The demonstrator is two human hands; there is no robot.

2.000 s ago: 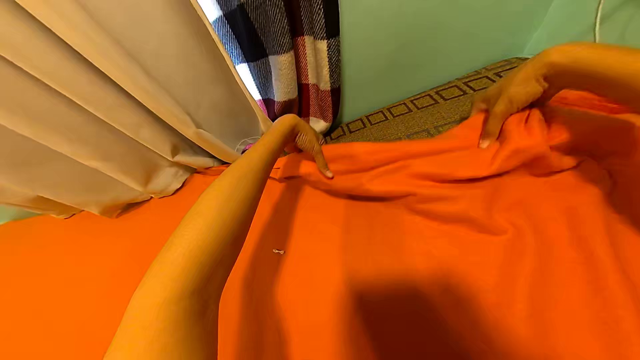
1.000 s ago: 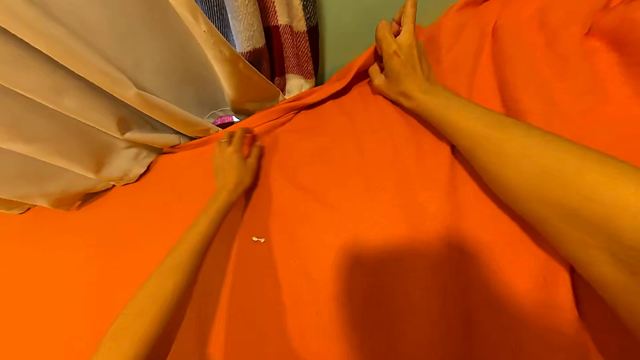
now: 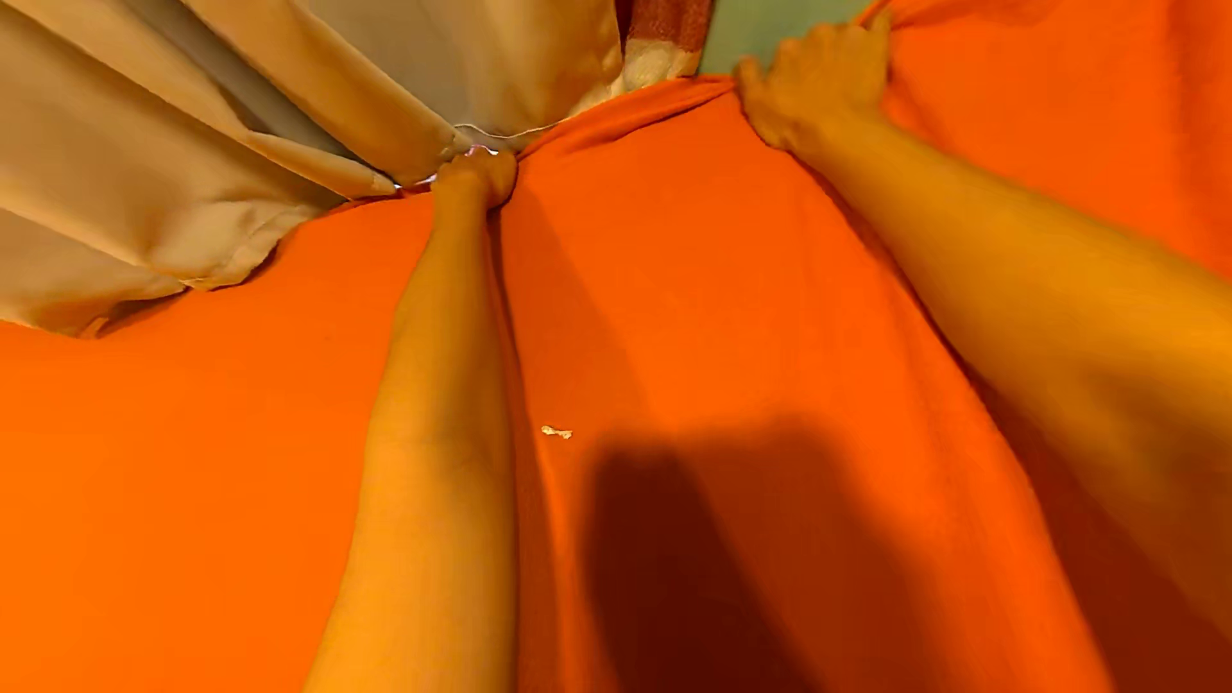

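Note:
An orange cloth sheet [image 3: 693,289] spreads over most of the view, with a rolled fold along its far edge. My left hand [image 3: 478,176] is at that edge, beside the hem of the beige curtain, its fingers curled down and partly hidden. My right hand [image 3: 818,82] is farther right on the same edge, its fingers bent over the cloth and gripping it. A small pale scrap [image 3: 556,432] lies on the sheet to the right of my left forearm.
Beige curtain [image 3: 192,144] folds hang along the far left edge of the sheet. Behind them are a checked fabric [image 3: 666,38] and a green wall [image 3: 770,29]. A thin white cord [image 3: 520,133] runs by my left hand. A dark shadow falls on the sheet.
Two seconds ago a brown patterned surface showed beyond the sheet's far edge; the orange cloth now reaches over that area. My left hand has moved to the sheet's edge by the curtain.

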